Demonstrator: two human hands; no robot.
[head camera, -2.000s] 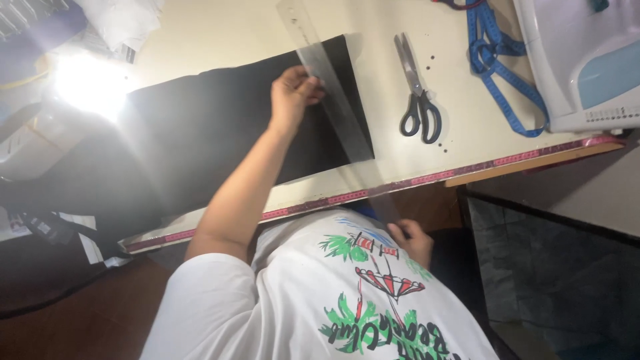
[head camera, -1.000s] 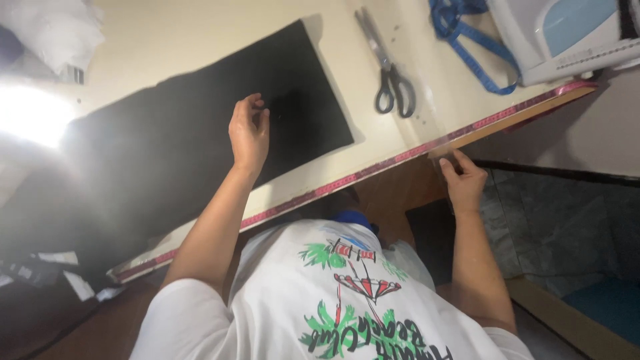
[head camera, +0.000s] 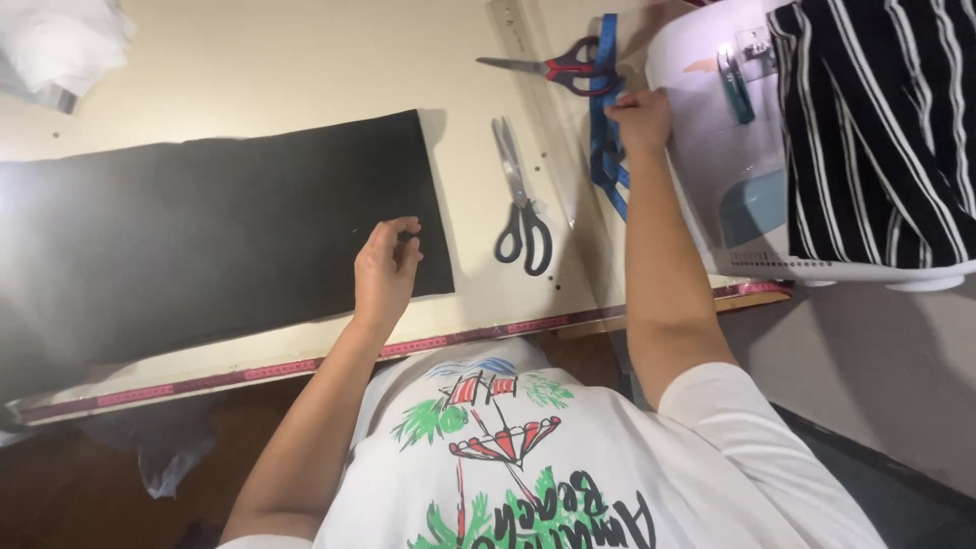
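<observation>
Over the right part of a folded black fabric (head camera: 229, 229), my left hand (head camera: 386, 271) hovers or rests with its fingers curled and apart, holding nothing. My right hand (head camera: 643, 118) reaches to the blue tape measure (head camera: 601, 145), its fingers at the tape just below the handles of red-and-dark scissors (head camera: 560, 69); whether it grips the tape cannot be told. Black-handled scissors (head camera: 521, 206) lie between the fabric and a long transparent ruler (head camera: 545, 114). The ruler lies slantwise on the table, left of the tape.
A white sewing machine (head camera: 694, 152) stands at the right, with striped black-and-white fabric (head camera: 877, 137) and a small green-handled tool (head camera: 736, 95) on it. White plastic or paper (head camera: 61, 38) lies at upper left. A pink measuring tape (head camera: 427, 345) runs along the table's front edge.
The ruler was in my hands over the black fabric's right end; now it lies on the table, released. My right hand has moved from below the table edge up to the blue tape. The view has shifted.
</observation>
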